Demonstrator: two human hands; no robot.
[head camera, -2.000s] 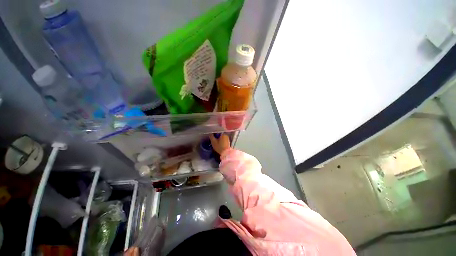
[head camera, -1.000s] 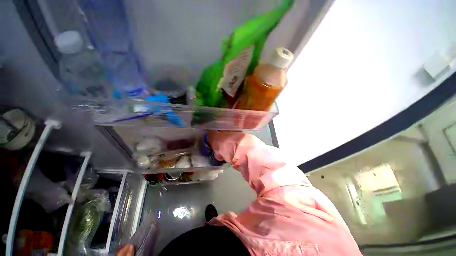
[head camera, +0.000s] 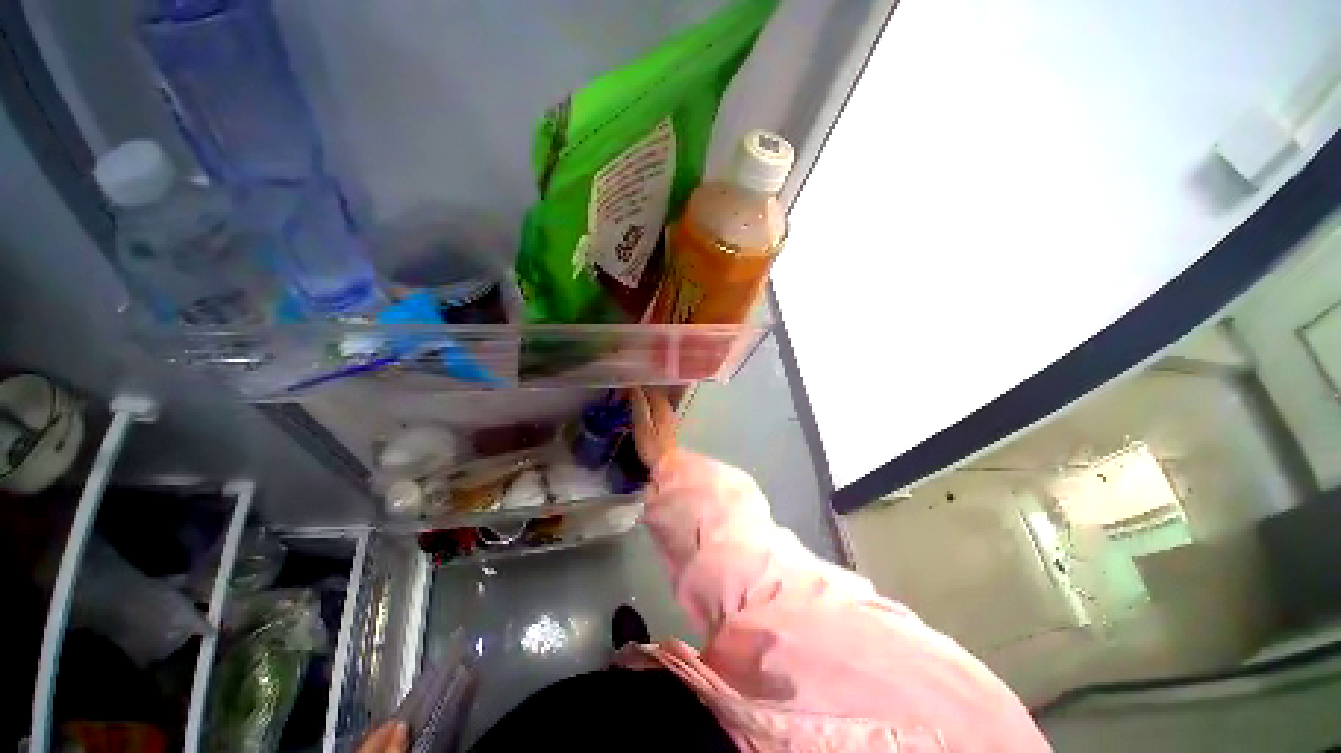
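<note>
The open fridge door has an upper clear shelf (head camera: 588, 358). It holds a green pouch (head camera: 596, 162), an orange drink bottle (head camera: 721, 243), clear bluish bottles (head camera: 250, 118) and a bright blue item (head camera: 441, 341). My right hand (head camera: 655, 424) is below this shelf, beside a dark blue item (head camera: 603, 427) on the lower shelf. Its fingertips are partly hidden, so its grip is unclear. My left hand (head camera: 385, 737) is cut off by the bottom edge, against a flat greyish thing (head camera: 441, 694); its grip is unclear too.
The lower door shelf (head camera: 566, 518) holds several small whitish items. Fridge racks with white front bars (head camera: 218, 589) and bagged food (head camera: 265, 662) are at left. A bright white panel with a dark edge (head camera: 1015, 405) curves across the right. Grey floor (head camera: 544, 589) shows below.
Over the last second, my right forearm has drawn back and more of the hand shows below the upper shelf. The view has shifted, so the pouch and orange bottle sit further left.
</note>
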